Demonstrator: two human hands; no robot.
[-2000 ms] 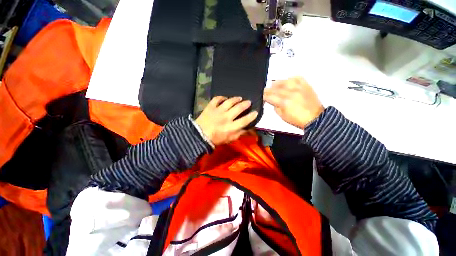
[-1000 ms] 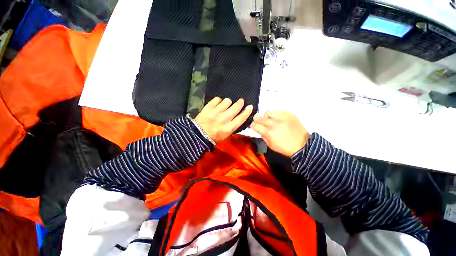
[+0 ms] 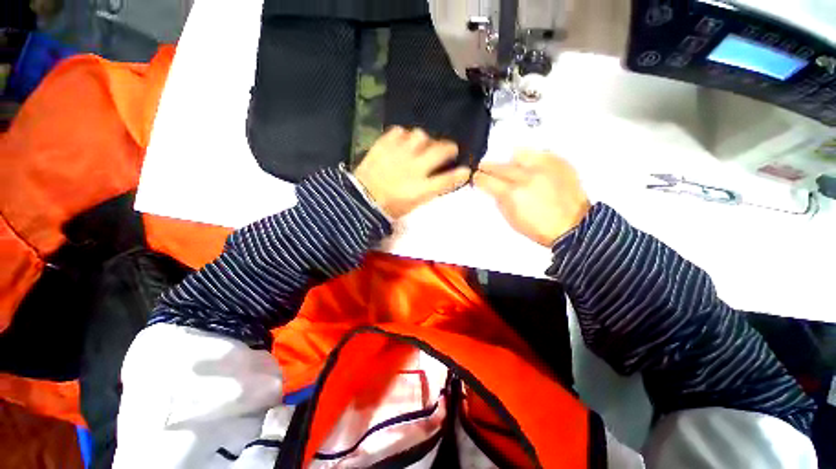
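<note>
A black padded mesh back panel (image 3: 302,101) lies flat on the white machine tabletop, with a camouflage webbing strip (image 3: 370,87) down its middle. Its right edge is at the presser foot and needle (image 3: 495,87). My left hand (image 3: 408,171) lies on the panel's lower right part, fingers spread, slightly blurred. My right hand (image 3: 536,194) is at the panel's lower right corner, thumb and fingertips pinching the edge close to my left fingertips. The panel's upper end is cut off by the picture's edge.
Thread snips (image 3: 692,188) lie right of my right hand. The machine's control panel (image 3: 752,57) is at upper right. An orange and black heap (image 3: 69,137) is at left. The tabletop's front edge (image 3: 440,261) runs before my orange apron.
The panel has moved up and away from me along the needle, and its lower edge now lies fully on the tabletop. Both hands moved up with it.
</note>
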